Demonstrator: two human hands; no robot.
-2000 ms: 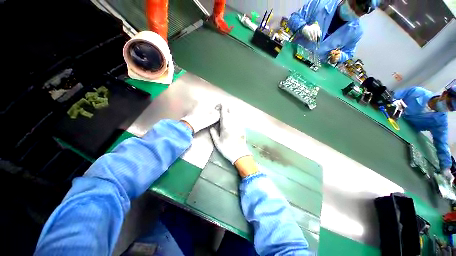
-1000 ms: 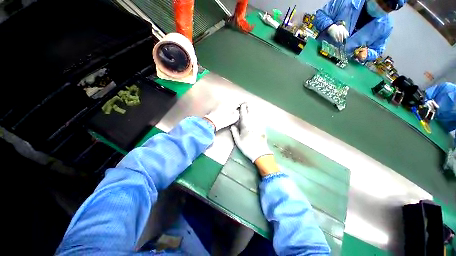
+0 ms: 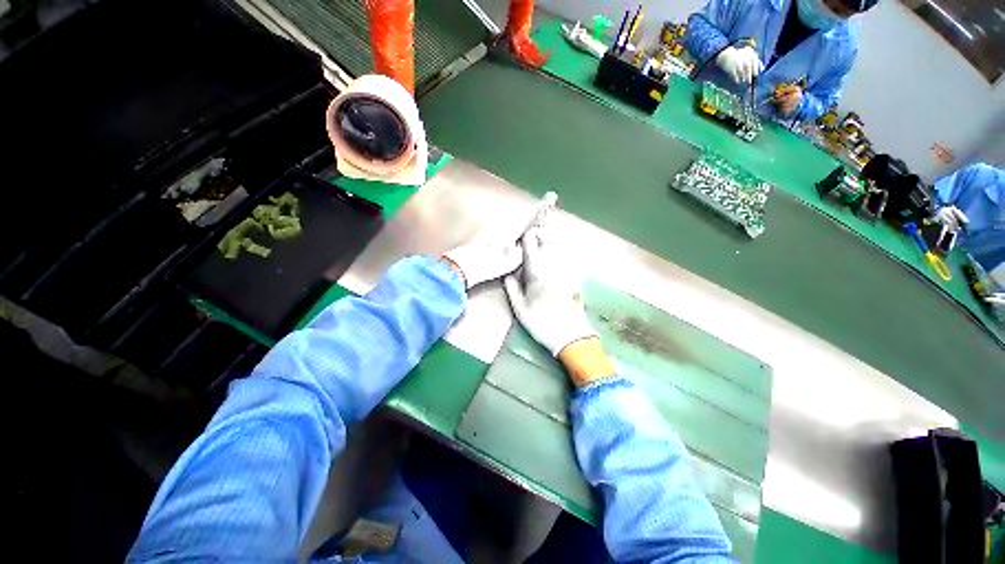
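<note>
My left hand (image 3: pixel 492 251) and my right hand (image 3: pixel 548 289), both in whitish knit gloves, touch each other above the shiny metal plate (image 3: pixel 441 220). The left fingers lie against the right hand near its fingertips. No held object shows; the palms and the space between the hands are hidden. The right wrist is over the green work mat (image 3: pixel 628 380), which has parallel lines and a brown stain.
A circuit board (image 3: pixel 724 194) lies on the conveyor belt (image 3: pixel 617 160). A tape roll (image 3: pixel 377 130) stands at left, near yellow-green pieces (image 3: pixel 262 228) on a black surface. A black bin (image 3: pixel 937 496) is at lower right. Two people in blue smocks are across the belt.
The view first swung left, then stayed nearly still. My hands have stayed together; the left fingers now reach a little further up along the right hand.
</note>
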